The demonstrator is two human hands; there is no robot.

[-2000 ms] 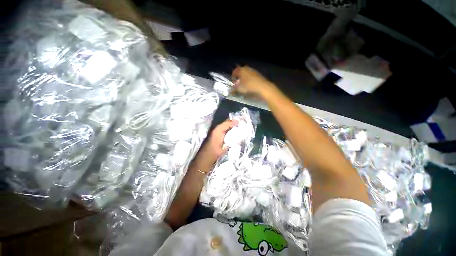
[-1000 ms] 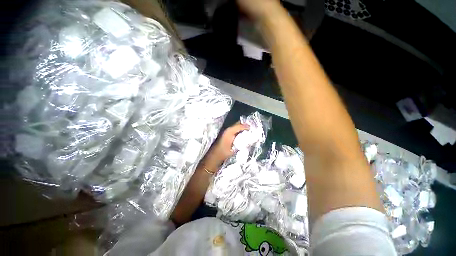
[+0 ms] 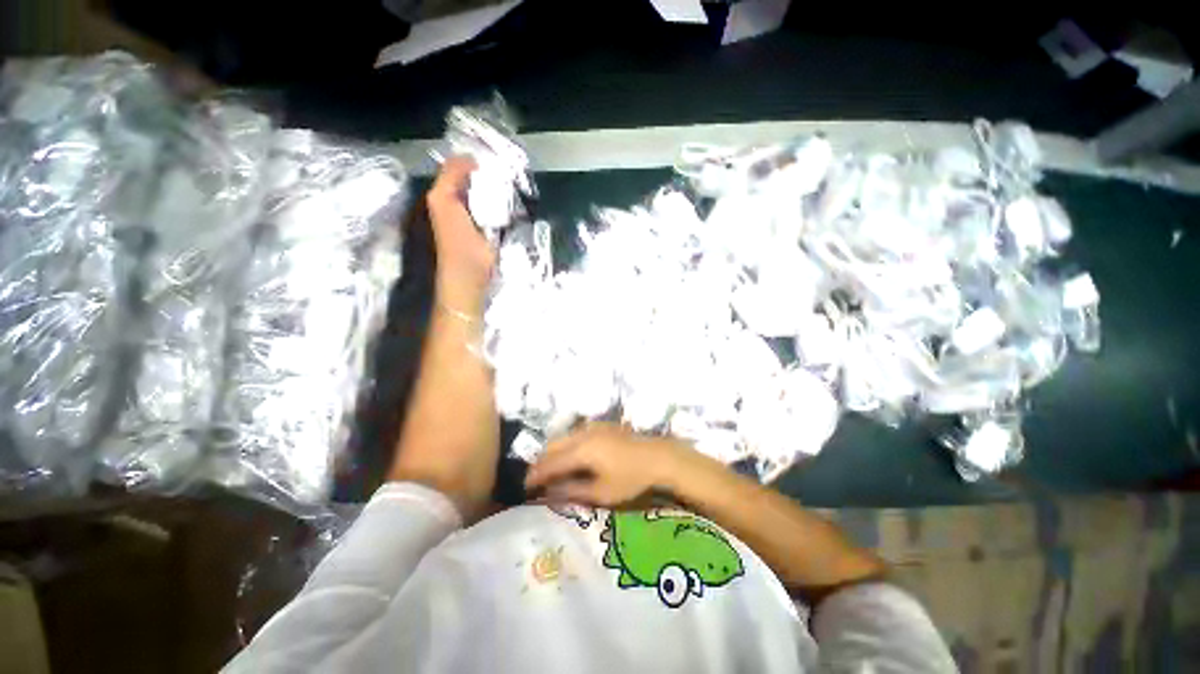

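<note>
White bagged accessories (image 3: 658,303) lie in a heap on the dark green worktop (image 3: 1119,382) in front of me. My left hand (image 3: 461,198) is at the left end of the heap, by the rail, and holds a bagged white accessory (image 3: 494,184) upright in its fingers. My right hand (image 3: 586,464) is at the heap's near edge, close to my shirt. A small white block (image 3: 528,445) shows at its fingertips; whether the fingers grip it cannot be told.
A large clear bulk bag (image 3: 171,290) stuffed with white pieces stands at the left. The pale conveyor rail (image 3: 619,145) runs behind the heap. Beyond it is the dark belt (image 3: 579,86) with parts of open boxes (image 3: 454,33). A brown carton (image 3: 119,566) is low at left.
The view has swung. My right arm has come back from over the belt to the heap's near edge. My left hand still holds bagged white pieces and now shows near the rail.
</note>
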